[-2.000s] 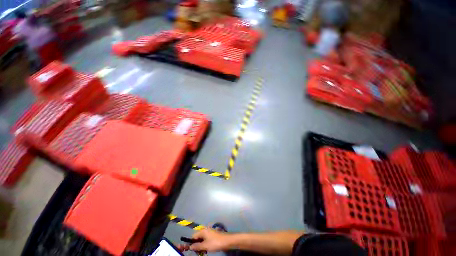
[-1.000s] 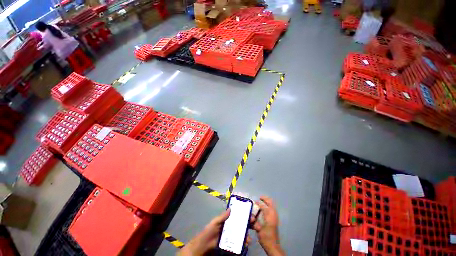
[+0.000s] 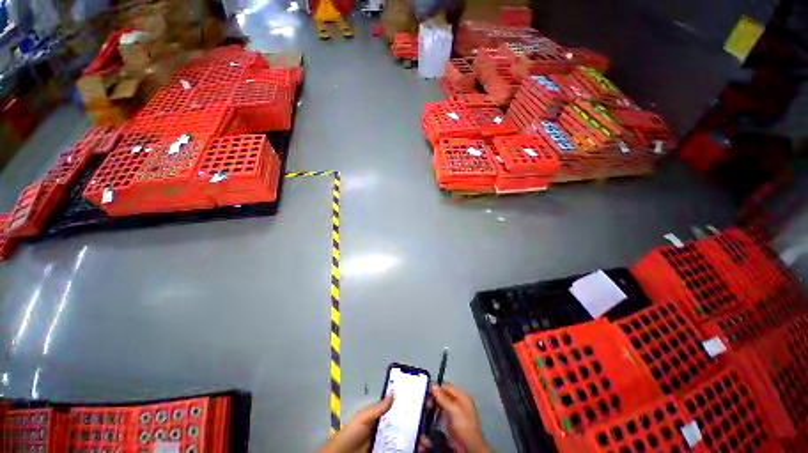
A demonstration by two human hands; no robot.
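Observation:
A smartphone (image 3: 402, 412) with a bright white screen is held upright at the bottom centre. My left hand (image 3: 361, 427) grips it from the left, with the thumb over its edge. My right hand (image 3: 459, 418) is just right of the phone, with its fingers closed on a thin dark stick (image 3: 442, 366), perhaps a pen, that points up. A dark item shows below the right fingers; I cannot tell what it is. The lower parts of the phone and of both hands are cut off by the bottom edge.
Red trays (image 3: 576, 372) on a black pallet (image 3: 501, 354) stand close on the right, with a paper sheet (image 3: 598, 293). More tray pallets stand at the far left (image 3: 190, 168), far right (image 3: 496, 159) and lower left (image 3: 142, 425). Yellow-black tape (image 3: 335, 292) runs along the floor.
The view has turned right, so the near-left trays have slid mostly out at the lower left. The dark stick now stands up from my right hand, where a small pale item showed one second ago.

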